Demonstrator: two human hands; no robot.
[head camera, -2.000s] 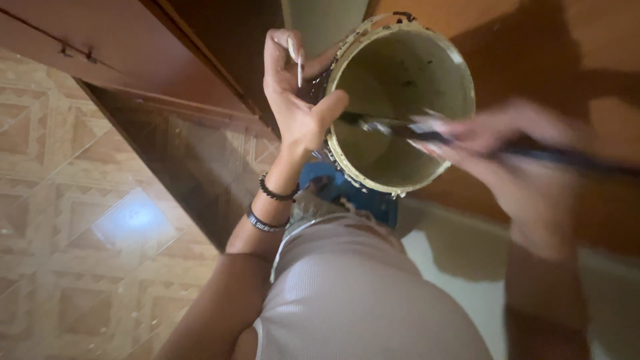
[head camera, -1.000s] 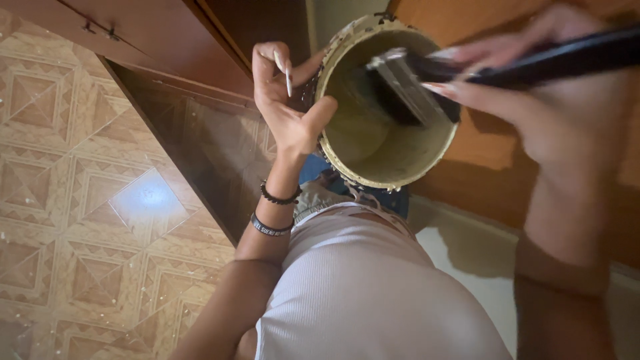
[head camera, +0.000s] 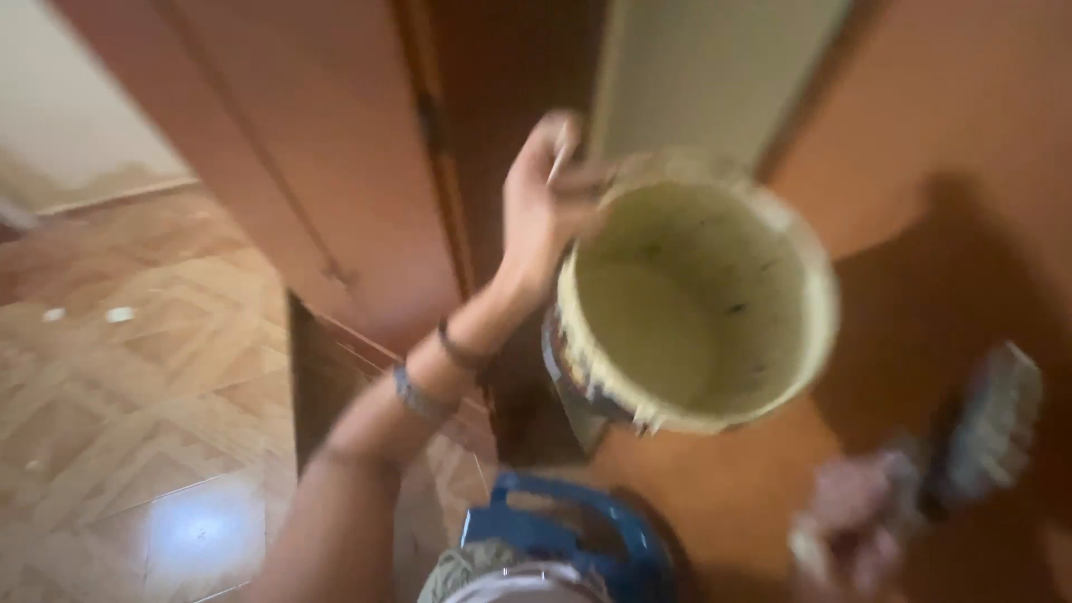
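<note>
A round bucket (head camera: 699, 293) with a paint-crusted rim and pale yellowish inner walls is tilted toward the camera near the middle of the view. At its upper left rim, my left hand (head camera: 548, 197) grips the edge with the thumb side, a finger raised. My right hand (head camera: 854, 519), blurred at the lower right, holds a wide paintbrush (head camera: 992, 419) outside the bucket. The brush head points up and to the right, and its handle is mostly hidden by the hand.
A blue plastic stool or chair (head camera: 578, 523) stands below the bucket. Reddish-brown cabinet doors (head camera: 318, 151) rise at the left above a patterned tile floor (head camera: 100, 419). An orange-brown wooden surface (head camera: 754, 486) lies beneath and right of the bucket.
The brush, inside the bucket a second ago, is now outside it at the lower right with my right hand. My left hand stays at the rim. The view has shifted.
</note>
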